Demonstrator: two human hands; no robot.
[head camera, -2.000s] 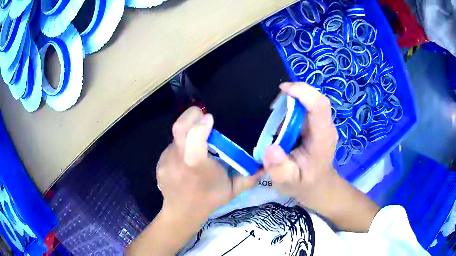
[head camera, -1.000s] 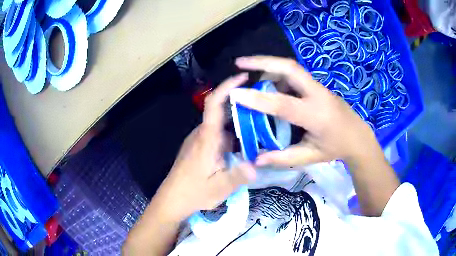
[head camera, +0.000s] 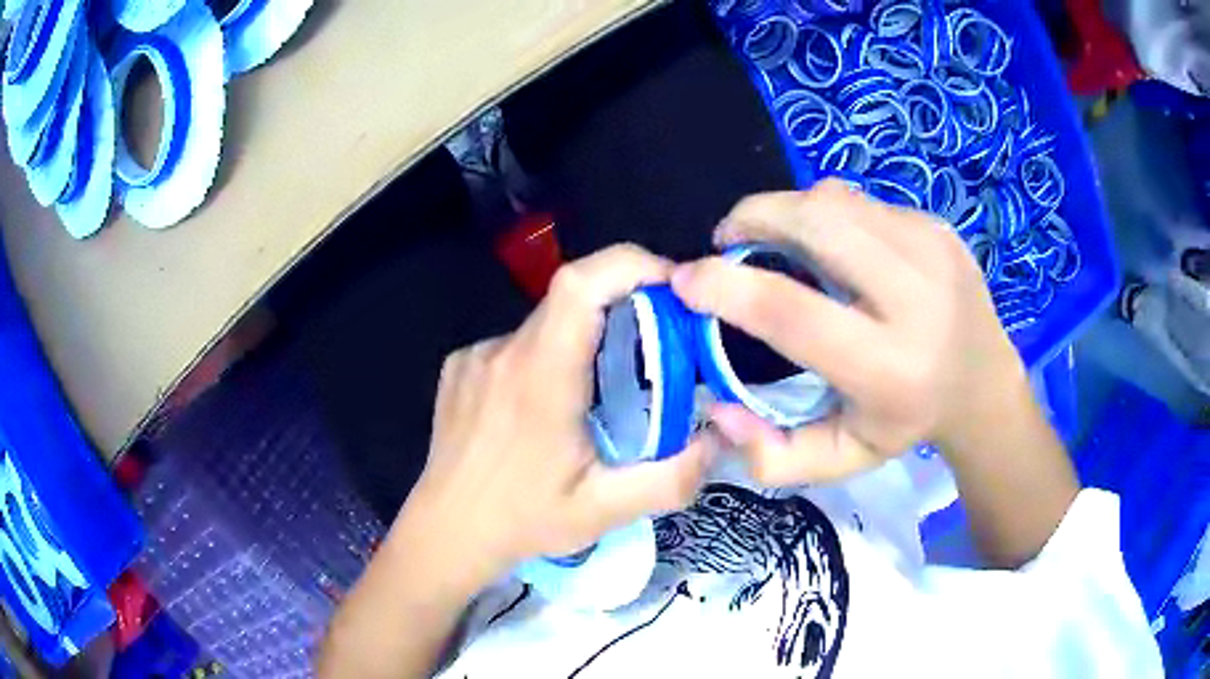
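Note:
My left hand (head camera: 531, 425) holds a collar ring (head camera: 670, 378) with a blue outer band, tilted on edge above my lap. My right hand (head camera: 863, 332) holds another collar ring (head camera: 796, 398) between thumb and fingers, its opening turned partly up. The two rings are side by side at the middle, touching or nearly so. A pale disc part (head camera: 604, 568) shows under my left hand against my shirt; how it is held is hidden.
A blue bin (head camera: 1081, 312) of loose collar rings stands at the right. Flanged rings (head camera: 199, 133) lie overlapping on the tan bench (head camera: 319, 173) at upper left. Clear-purplish pocketed trays (head camera: 259, 531) stand at lower left. Part of a person in white shows at the far upper right.
My left hand now grips a collar ring, its wall facing right. The ring in my right hand has turned and moved slightly right. The pale disc under my left hand is now more covered.

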